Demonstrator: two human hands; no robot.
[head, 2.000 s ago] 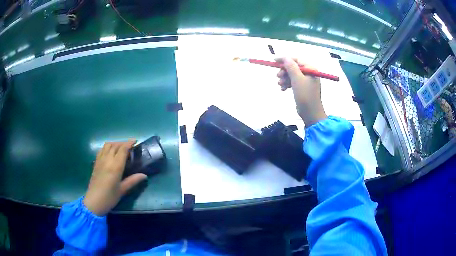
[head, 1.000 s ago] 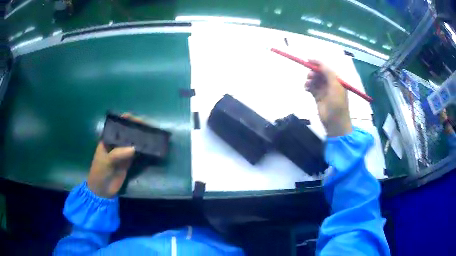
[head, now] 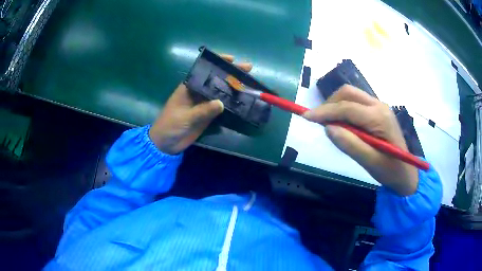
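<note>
A black plastic housing (head: pixel 211 82) is held in my left hand (head: pixel 182 116), open side up, above the green mat near the bench's front edge. My left thumb lies on its near rim and fingertips show behind its far rim. My right hand (head: pixel 370 132) holds a brush (head: pixel 285 104) by its long red handle. The brush's orange bristle tip is inside the housing, over its ribbed floor. I cannot tell whether the bristles press on the floor.
Black stacked housings (head: pixel 346 74) lie on the white paper sheet (head: pixel 338 26) at right, partly hidden by my right hand. A second black block (head: pixel 406 127) stands beyond the hand. A yellow stain (head: pixel 376 34) marks the sheet. Black tape tabs (head: pixel 289 156) sit along its edge.
The brush has moved left from above the white sheet into the housing. The housing is now held open side up nearer the right hand. The camera view has turned and shifted left.
</note>
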